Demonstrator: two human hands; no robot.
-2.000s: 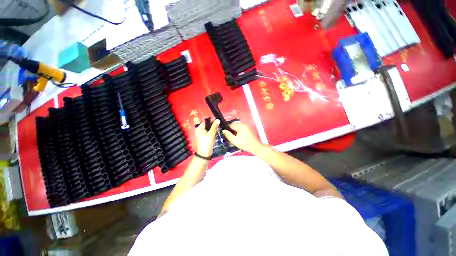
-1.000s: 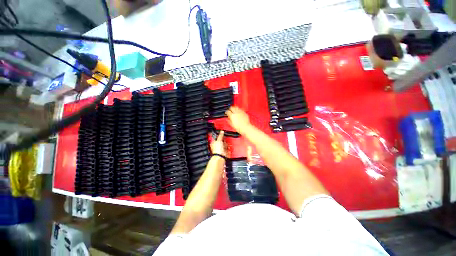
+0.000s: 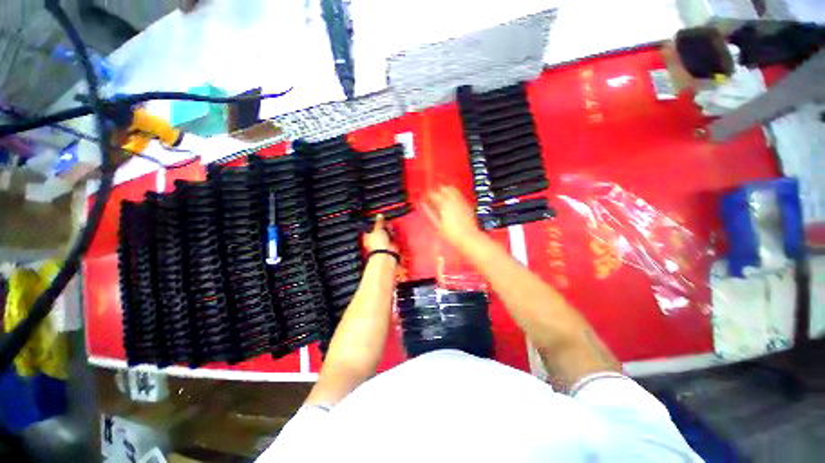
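Observation:
A large group of black bodies stands in packed columns at the left on the red sheeting. My left hand is at the group's right edge, touching a black body at the end of a column; its fingers are partly hidden, so its grip cannot be told. My right hand is blurred, with fingers apart and nothing seen in it, between the large group and the short row of black bodies. A dark flat pack with shiny lines lies directly before me.
A blue-handled screwdriver lies on the large group. Crinkled clear film lies right of centre. A blue fixture stands at the right. Ribbed grey trays and a dark corded tool are at the back. A black cable crosses the left.
The black body held two seconds ago is no longer between my hands. My left hand has moved up to the large group's edge. My right hand has moved right, away from the group.

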